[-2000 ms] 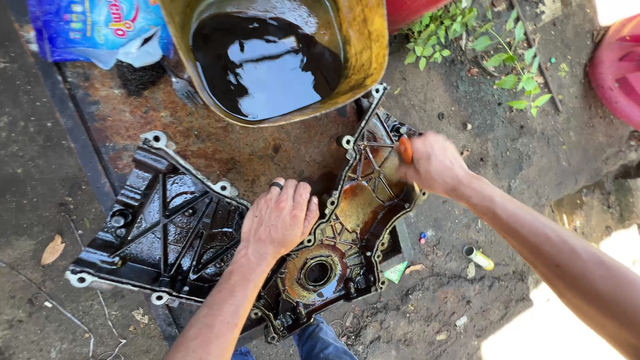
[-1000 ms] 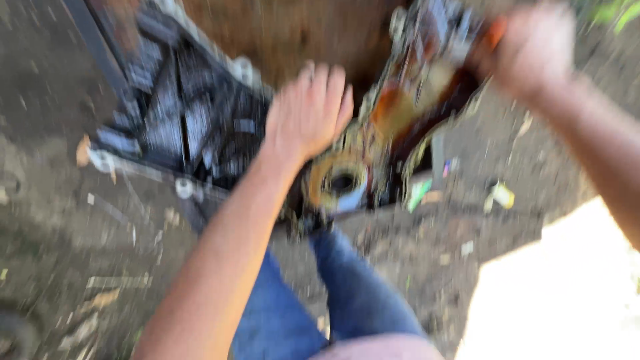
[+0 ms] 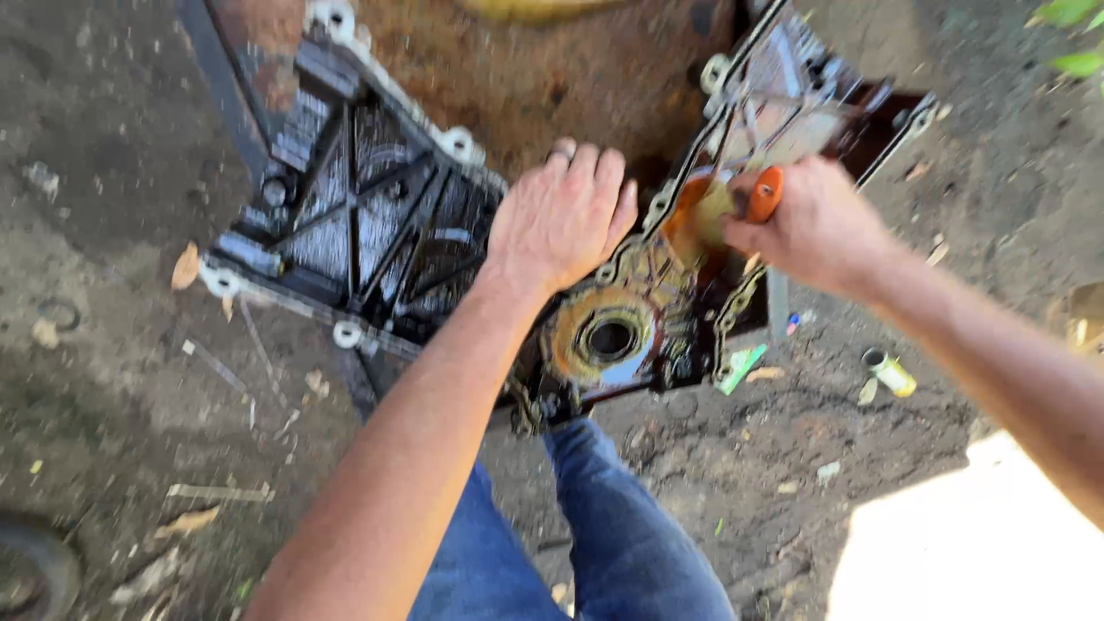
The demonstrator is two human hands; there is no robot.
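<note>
An oily metal engine cover (image 3: 405, 216), probably a timing cover, lies ribbed side up across a rusty metal surface. My left hand (image 3: 561, 216), with a dark ring on one finger, presses on the cover's inner edge near its middle. My right hand (image 3: 806, 224) is closed around a tool with an orange handle (image 3: 765, 195), over the cover's right arm. A blurred pale head, perhaps a brush, shows beside the fingers on the amber, wet surface. Below and between the hands is the cover's round opening (image 3: 613, 336).
The rusty metal tabletop (image 3: 552, 86) extends beyond the cover, with the edge of a yellow container (image 3: 543, 7) at the top. My jeans-clad legs (image 3: 604, 517) are just below. On the dirt ground lie a small cylinder (image 3: 890, 373), a green scrap (image 3: 740, 369) and dry leaves.
My right hand, with the orange-handled tool, has moved down the cover's right arm toward the round opening. My left hand stays on the inner edge. The view has shifted toward my legs.
</note>
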